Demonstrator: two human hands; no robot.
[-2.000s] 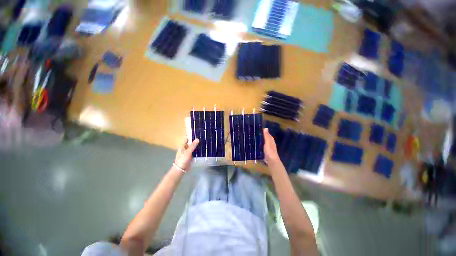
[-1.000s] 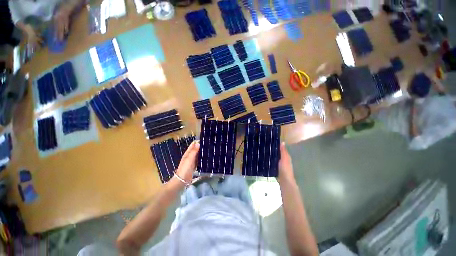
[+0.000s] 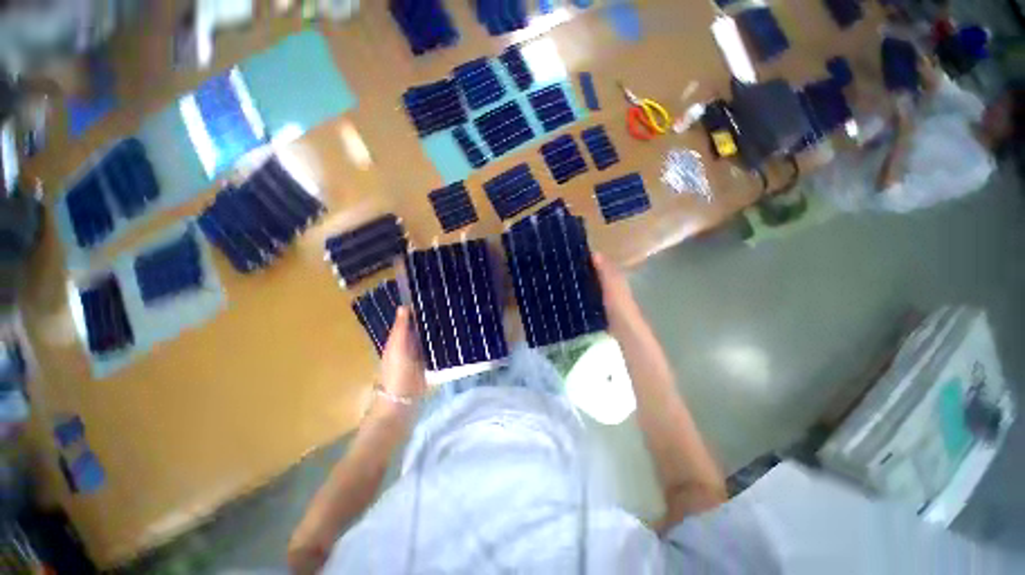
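Note:
My left hand [image 3: 402,354] grips the left edge of a dark tabbed solar cell [image 3: 455,301] with thin silver lines. My right hand [image 3: 608,294] is at the right edge of a second tabbed solar cell [image 3: 554,275]. The two cells are side by side with a narrow gap, in front of my body at the table's near edge. The right cell is tilted and sits slightly higher. A pale strip shows under the left cell's lower edge. My fingers under the cells are hidden.
Fanned tabbed cells [image 3: 261,213] and a striped stack [image 3: 368,249] lie left on the table [image 3: 225,393]. Small cut cells [image 3: 514,192], scissors [image 3: 646,117] and a dark box [image 3: 771,118] lie beyond and right. A stool [image 3: 601,380], pallet stack [image 3: 922,416] and seated person [image 3: 939,146] are right.
The view has turned and shifted rightward along the table over the two seconds. Both hands still hold the cells; the right cell has risen and tilted relative to the left one.

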